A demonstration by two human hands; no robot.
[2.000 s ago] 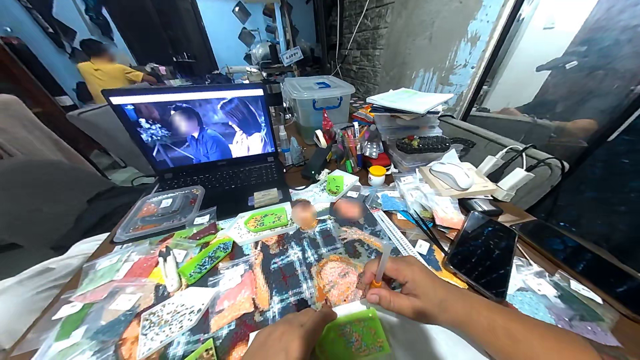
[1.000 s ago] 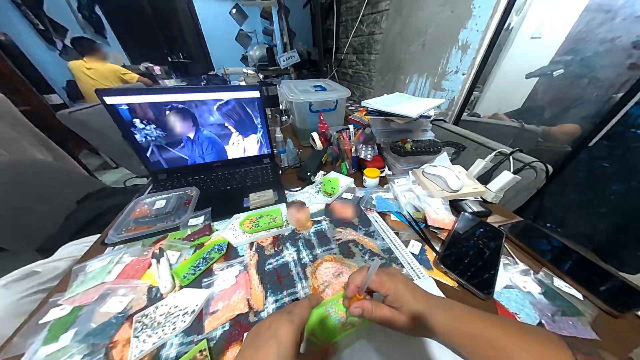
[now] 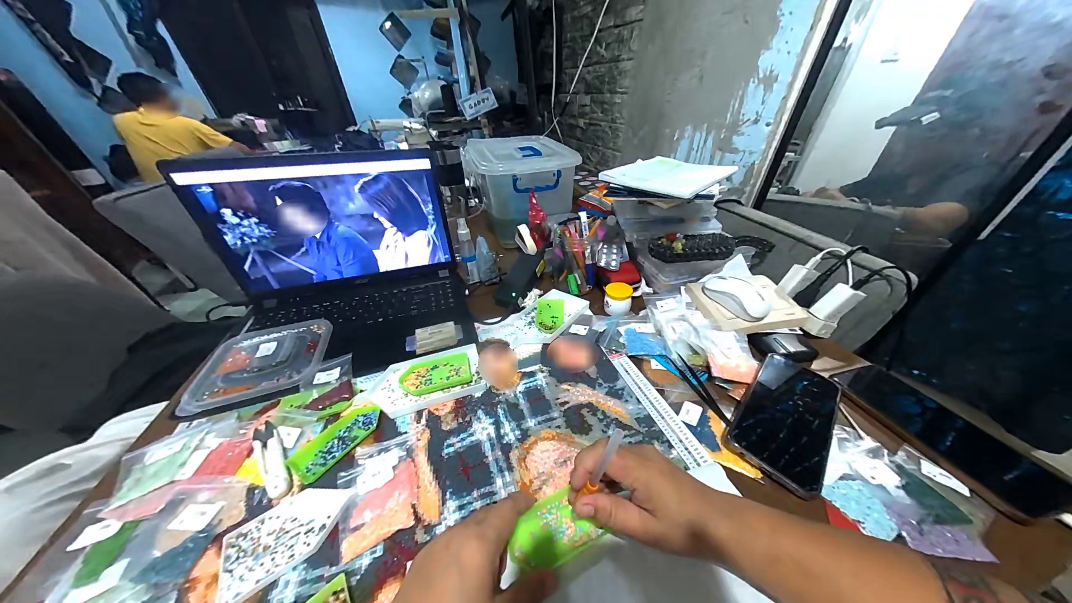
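My right hand point(image 3: 641, 502) grips a diamond-painting drill pen point(image 3: 601, 465) with a clear shaft and an orange part, its lower end at a green bead tray. My left hand point(image 3: 477, 553) holds that green tray point(image 3: 548, 528), which contains multicoloured small beads, by its left side. Beneath them lies a partly beaded diamond-painting canvas point(image 3: 469, 452) with a plaid pattern and a round pinkish patch just above the tray. White paper point(image 3: 662, 578) shows under the hands. Another green tray with dark beads point(image 3: 335, 444) lies to the left.
Bead bags point(image 3: 381, 494) and a white tray of beads point(image 3: 280, 536) lie at the left. Behind stands an open laptop point(image 3: 335, 243). A smartphone point(image 3: 785, 425), tweezers point(image 3: 699, 385) and a mouse point(image 3: 737, 297) are at the right. A person in yellow point(image 3: 163, 126) sits far back.
My left hand has raised the green tray toward the pink patch, and my right hand has brought the pen from over the canvas to the tray.
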